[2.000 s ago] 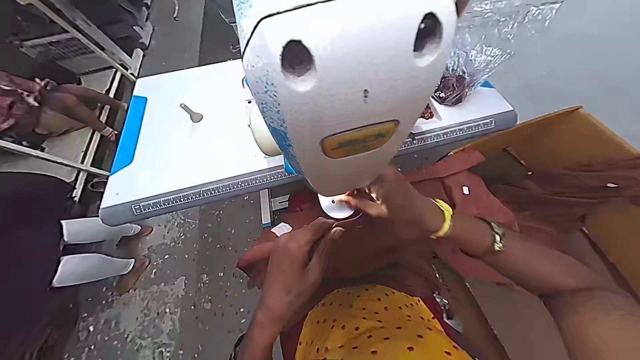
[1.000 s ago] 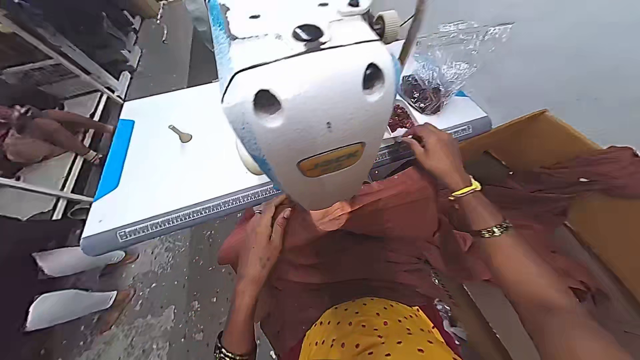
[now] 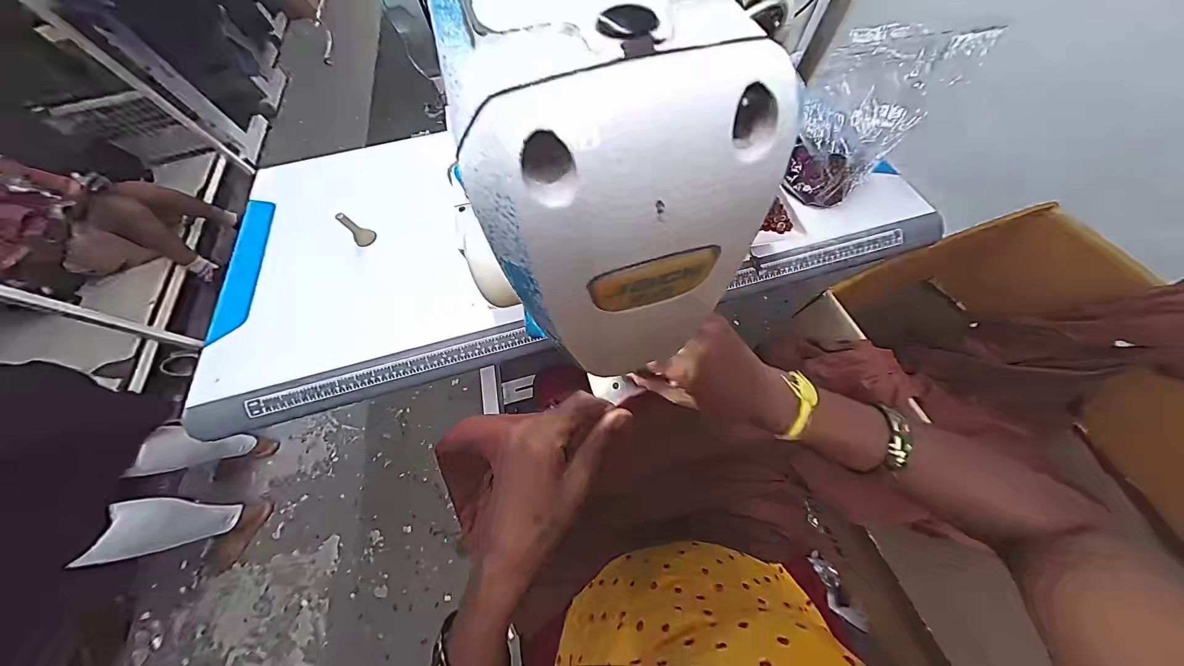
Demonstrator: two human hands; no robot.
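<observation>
The white head of a Jack industrial machine (image 3: 638,203) fills the upper middle and hides part of the work. Reddish-brown fabric (image 3: 684,472) hangs over my lap and runs right into a cardboard box. My left hand (image 3: 546,462) pinches the fabric just below the machine head, thumb against fingers. My right hand (image 3: 712,370), with a yellow band at the wrist, holds the fabric at the lower tip of the head, its fingertips partly hidden. Between the hands shows a small white round part (image 3: 612,388).
On the white machine table (image 3: 314,305) lies a small pale spoon-shaped object (image 3: 356,229). Small red pieces (image 3: 775,218) and a clear plastic bag (image 3: 846,139) are behind the head. The cardboard box (image 3: 999,268) stands right. Another person's arms (image 3: 139,217) show at left.
My right hand has come from the small red pieces on the table to the fabric under the machine head. My left hand has moved in beside it from the fabric's left side.
</observation>
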